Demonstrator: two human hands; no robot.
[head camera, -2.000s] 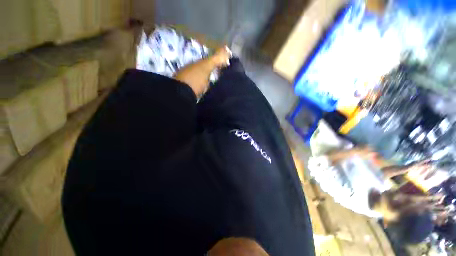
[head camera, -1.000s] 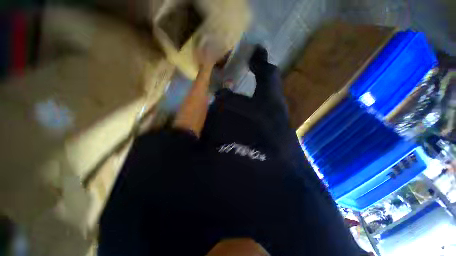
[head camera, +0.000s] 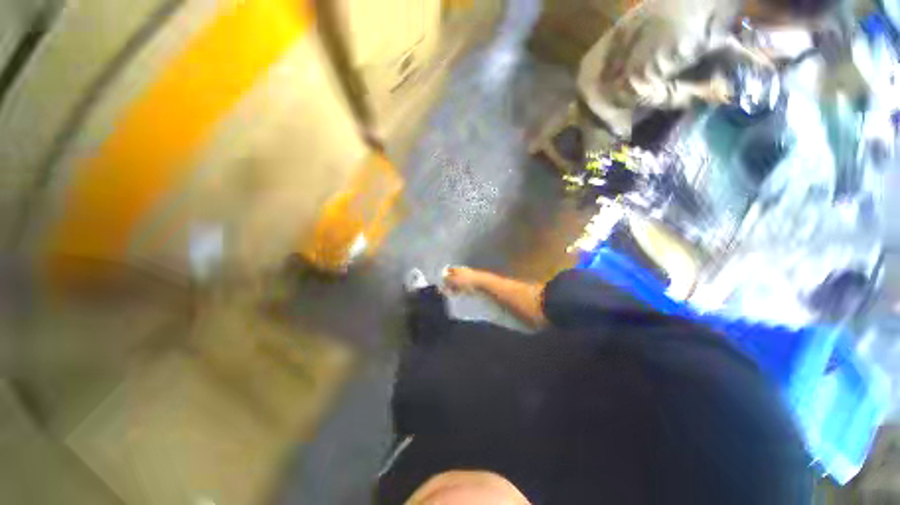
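Note:
My right hand is small and blurred near the middle, at the end of a bare forearm beside my dark clothing. A small white patch shows at its fingertips; I cannot tell whether it holds anything. My left hand is not in view. A large tan carton-like surface fills the upper left, very close and blurred, with a wide orange band across it. A separate orange patch with a whitish spot shows at its right edge.
Grey floor runs between the tan goods and the right side. A person in light clothing is at the upper right, by heaped shiny whitish goods. Bright blue bins or trays lie at the right.
The view has swung and shifted. The left hand, earlier at a tan box-like thing, is out of view; the right hand now shows. The orange band and the person have come into view since one second ago.

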